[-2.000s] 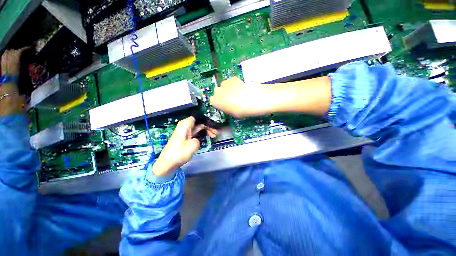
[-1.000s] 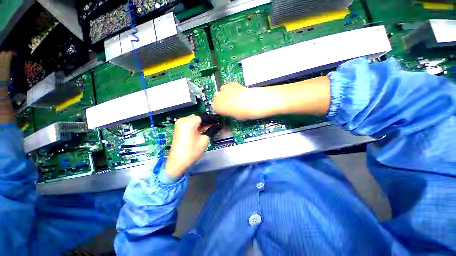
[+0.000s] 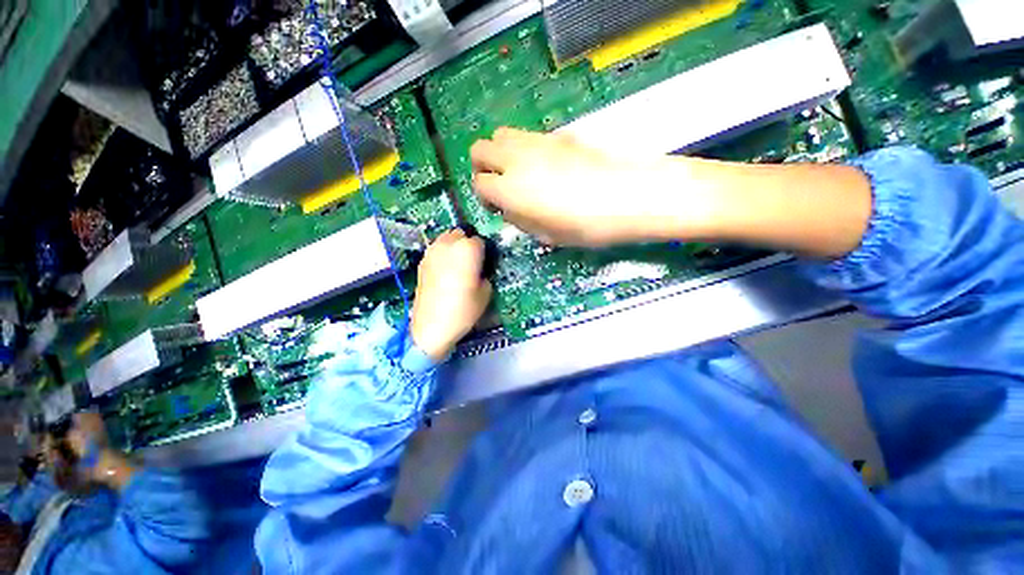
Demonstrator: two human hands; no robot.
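Observation:
Green circuit boards (image 3: pixel 449 101) lie side by side in a row in front of me. My left hand (image 3: pixel 451 294) is over the near part of a board, by the end of a long white heatsink (image 3: pixel 294 279); its fingers are curled, with dark covers partly showing, and what they hold is hidden. My right hand (image 3: pixel 550 185) is bare and hovers over the neighbouring board, at the left end of another long heatsink (image 3: pixel 719 96). Its fingers are bent together; no part can be made out in them.
A metal rail (image 3: pixel 629 331) runs along the near edge. Tall finned heatsinks (image 3: pixel 303 140) with yellow strips stand at the far side. Black bins (image 3: pixel 219 107) of small parts are behind. A blue cord (image 3: pixel 357 157) crosses the view. Another worker's hands (image 3: pixel 90 455) are at the lower left.
My right hand has moved up and away from my left hand. My left hand has moved slightly up and right. The view has shifted, and the other worker's arm has come down from the bins.

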